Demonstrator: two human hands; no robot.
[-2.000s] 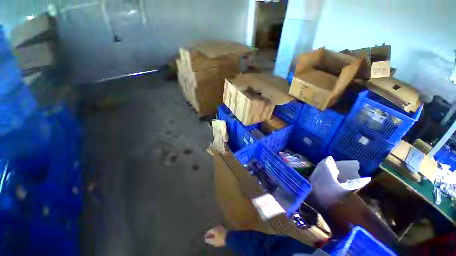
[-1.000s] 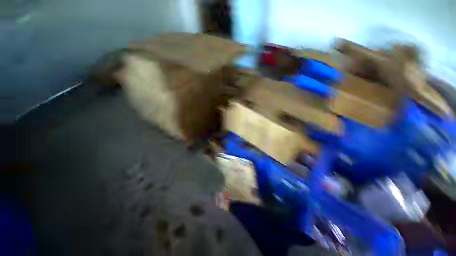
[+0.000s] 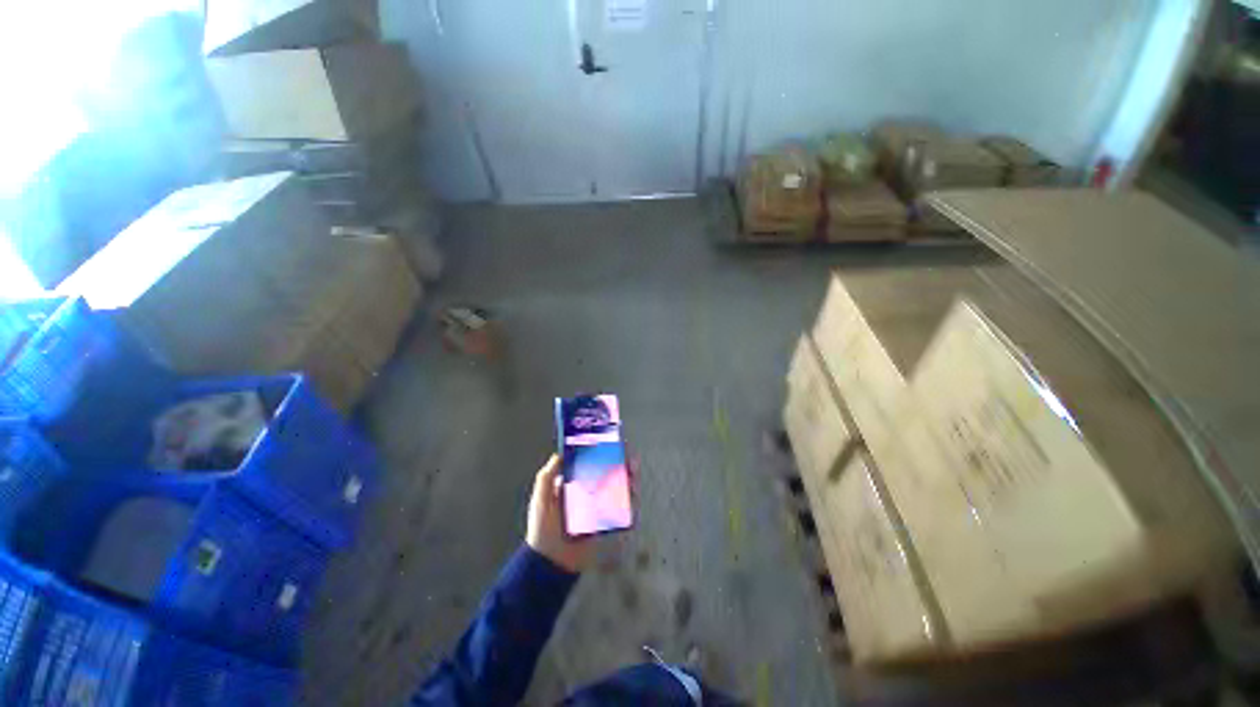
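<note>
A smartphone (image 3: 597,466) with a lit pink and blue screen is upright in front of me at the centre of the view, above the grey floor. My left hand (image 3: 549,525) holds it from its lower left side, with a dark blue sleeve below. My right hand is not clearly in view. A dark sleeve or piece of clothing shows at the bottom edge, with a thin white cord on it.
Blue crates (image 3: 263,470) holding bagged parts stand at left, with large cartons (image 3: 277,290) behind. Palletised cartons (image 3: 967,483) stand close at right, flat cardboard (image 3: 1133,276) beyond. A low pallet of boxes (image 3: 864,207) lies by the back wall, near a door (image 3: 594,124).
The view has turned from the crates and bench to the door and palletised cartons. A hand with a lit smartphone is now at the centre; no phone was visible before.
</note>
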